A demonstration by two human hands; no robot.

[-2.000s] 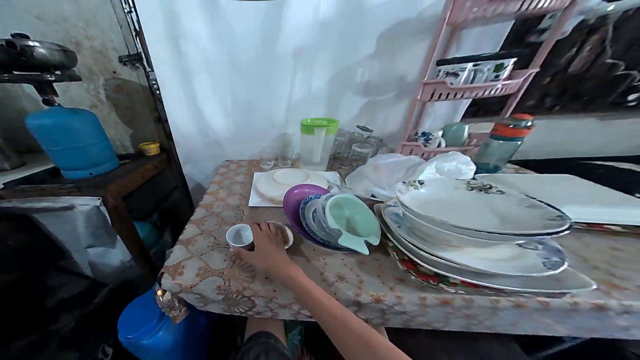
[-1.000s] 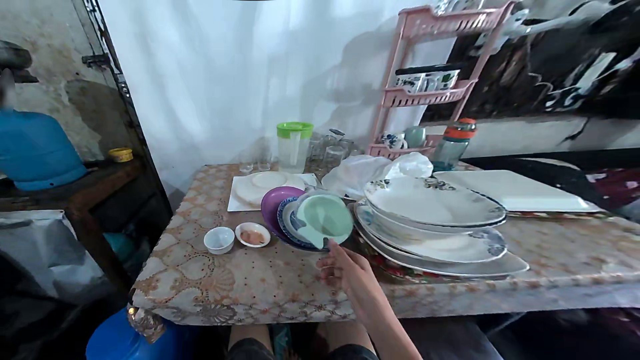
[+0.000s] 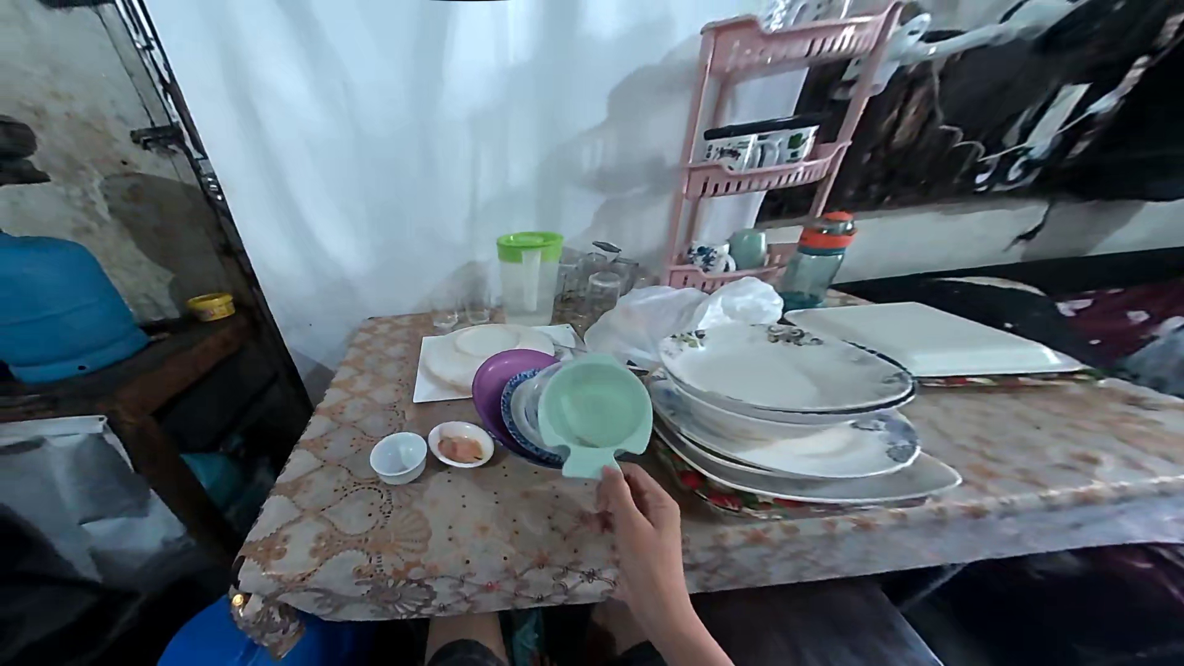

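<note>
My right hand (image 3: 645,532) pinches the tab handle of a mint-green plastic bowl (image 3: 597,404) near the table's front. Behind the bowl, a tilted stack holds clear bowls, a blue-patterned bowl (image 3: 518,427) and a purple bowl (image 3: 492,380). Left of the stack are a small white cup (image 3: 399,458) and a small white dish (image 3: 462,445) with something pinkish-brown in it. Oval white serving platters (image 3: 786,370) are piled just right of the green bowl. My left hand is not in view.
Round white plates (image 3: 458,359) lie on a white board behind the bowls. A green-lidded pitcher (image 3: 529,277), glasses (image 3: 604,291), plastic bags (image 3: 647,322), a pink rack (image 3: 689,185) and a teal bottle (image 3: 817,264) stand farther back. A rectangular white tray (image 3: 930,338) lies at right.
My right hand has left the small white cup and moved right to the green bowl's handle. The cup now stands left of the small dish, both uncovered. The green bowl appears turned more upright.
</note>
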